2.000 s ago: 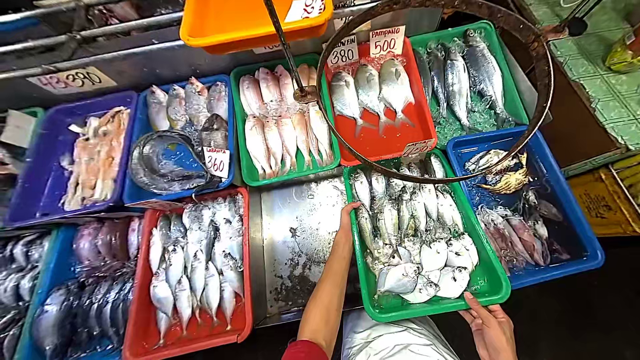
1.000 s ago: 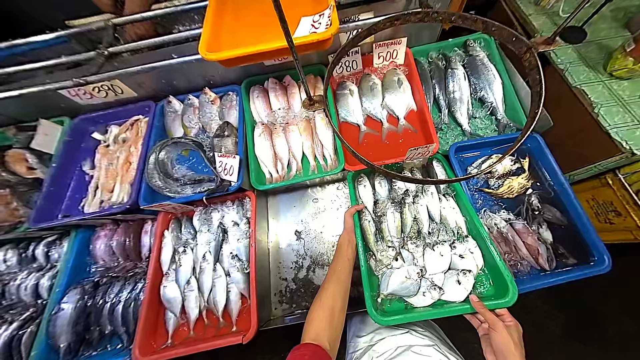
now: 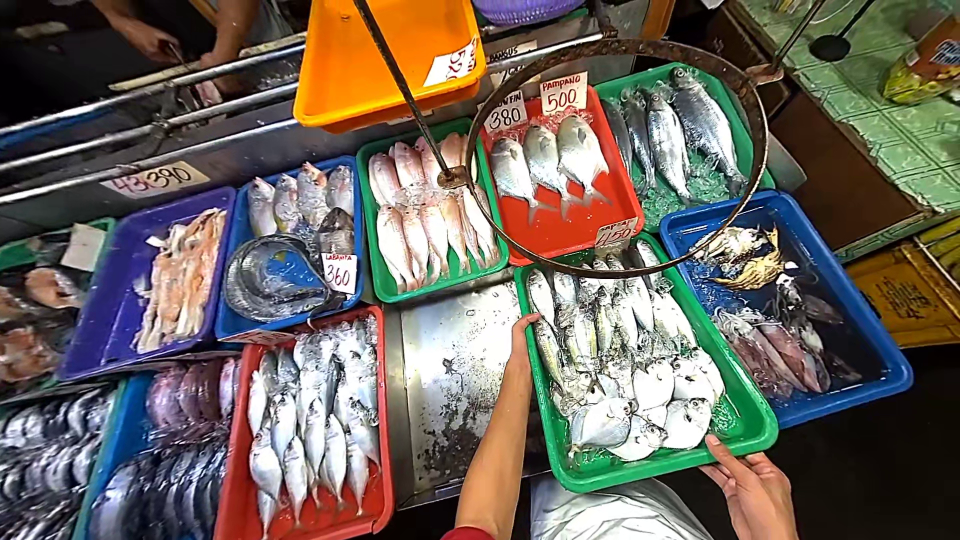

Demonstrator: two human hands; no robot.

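Note:
A green plastic tray (image 3: 559, 457) of small silvery fish and flat round fish lies low at the center right. My left hand (image 3: 525, 341) holds its left rim, with the fingers partly hidden at the edge. On its near right corner is my right hand (image 3: 750, 480), thumb over the rim and fingers beneath. Left of the tray lies a bare, wet metal counter surface (image 3: 457, 375). Beyond that stands a red tray (image 3: 386, 457) of silvery fish. A blue tray (image 3: 855, 405) with squid and crabs adjoins the green tray on the right.
A rusty metal ring (image 3: 761, 150) hangs over the trays, beside an orange tray (image 3: 330, 97). Behind are a green tray of pink fish (image 3: 375, 285) and a red tray with three fish (image 3: 540, 232). Another person's hands (image 3: 154, 41) show at the upper left, beyond metal rails (image 3: 150, 124).

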